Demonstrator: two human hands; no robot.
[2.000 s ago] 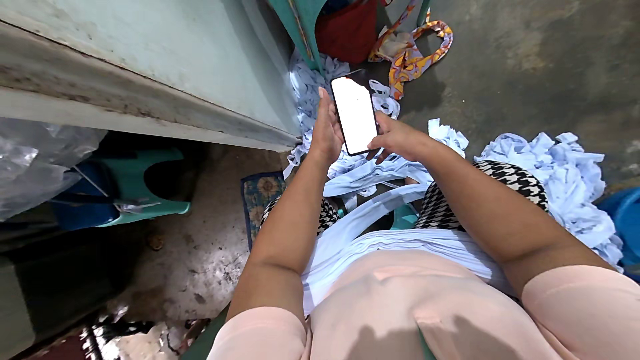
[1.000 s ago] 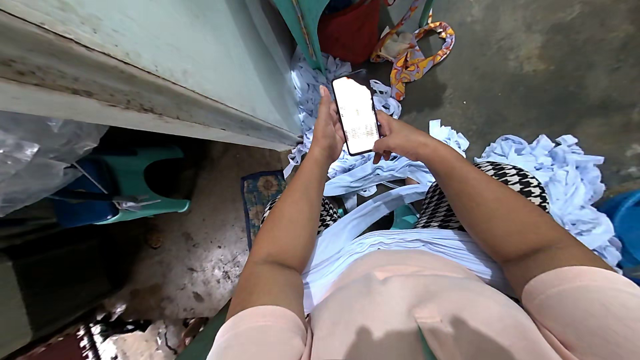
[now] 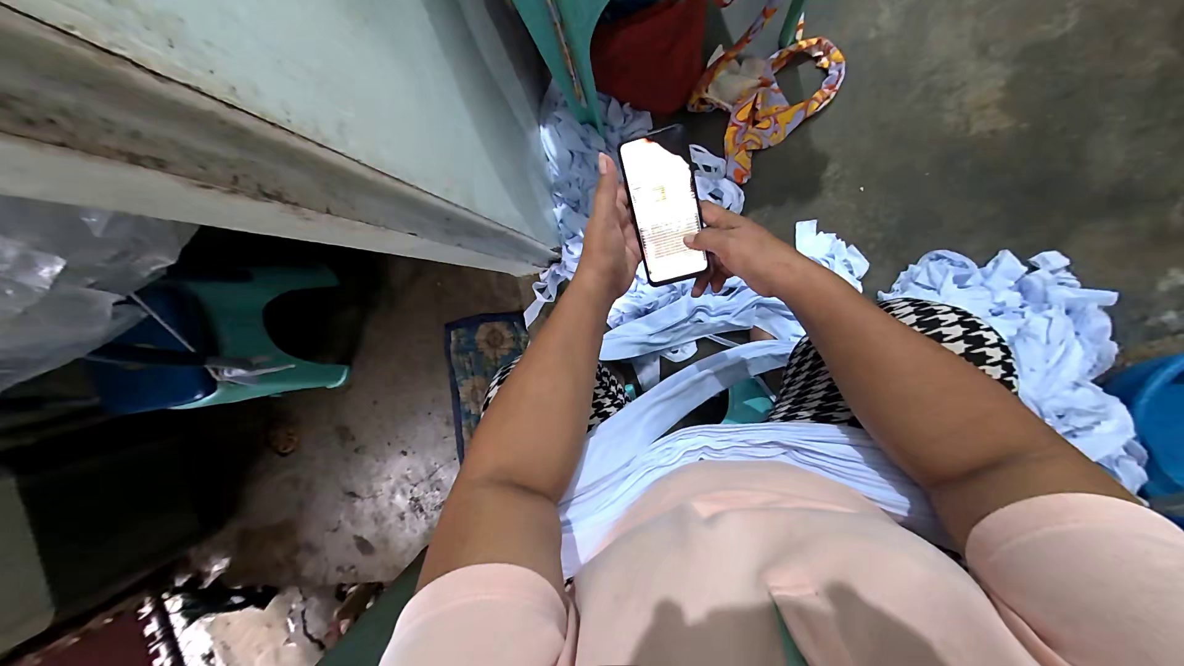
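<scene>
Both my hands hold a smartphone (image 3: 664, 208) with a bright, lit screen that bears writing. My left hand (image 3: 611, 227) supports its left side, the thumb pointing up along the edge. My right hand (image 3: 745, 245) is at the lower right edge, with a finger over the lower part of the screen. Beneath the phone, light blue fabric strips (image 3: 712, 314) lie loosely heaped. A wide strip of the same fabric (image 3: 675, 384) runs across my lap, between legs in black and white houndstooth trousers (image 3: 953, 338).
A pale cabinet or wall panel (image 3: 370, 102) is at upper left. A green plastic stool (image 3: 236, 324) and clear plastic sheeting (image 3: 74, 287) are at the left. More fabric strips (image 3: 1027, 314) are piled at right beside a blue tub (image 3: 1152, 407). A patterned cloth loop (image 3: 768, 106) lies on the floor.
The phone screen went from nearly blank white to showing writing. A finger of my right hand has shifted onto the lower screen. Both hands have stayed in about the same place.
</scene>
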